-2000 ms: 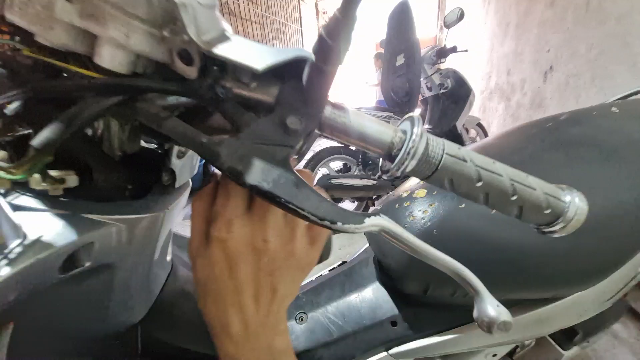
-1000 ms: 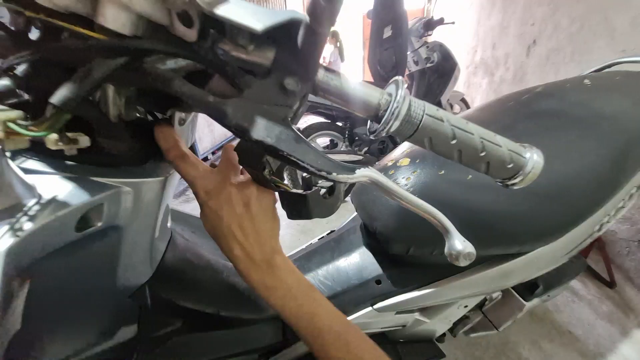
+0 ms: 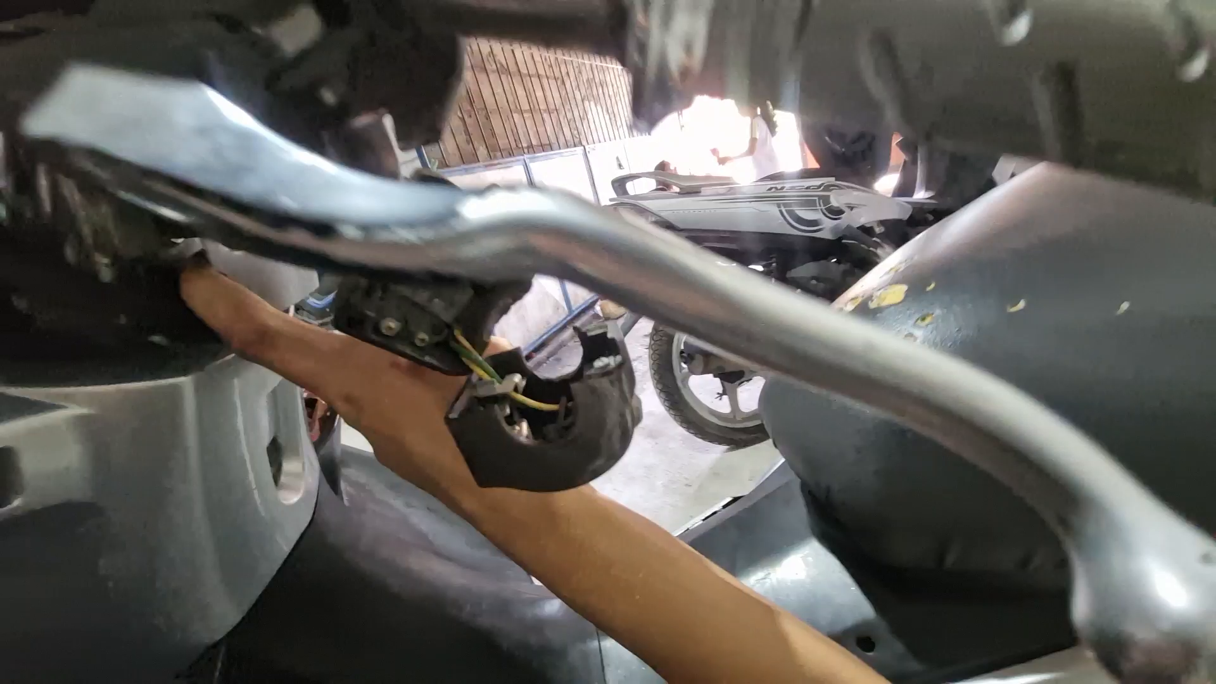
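Observation:
My right hand reaches in from the lower right, beneath the silver brake lever of a motor scooter. One digit rises into the dark opening above the grey body panel; its tip is hidden, and so are most of the other fingers. Whether they hold anything does not show. A black plastic handlebar switch housing hangs just in front of my wrist, its hollow side up, with yellow and green wires running into it. My left hand is out of view.
The blurred handlebar grip crosses the top. At the right is the worn black seat. Behind stand another motorcycle with its wheel on the floor, a blue-framed gate and a distant person.
The view has moved much closer and lower, to the lever. My right hand, bunched under the lever at first, now reaches further left with one digit extended. The hanging switch housing shows more fully.

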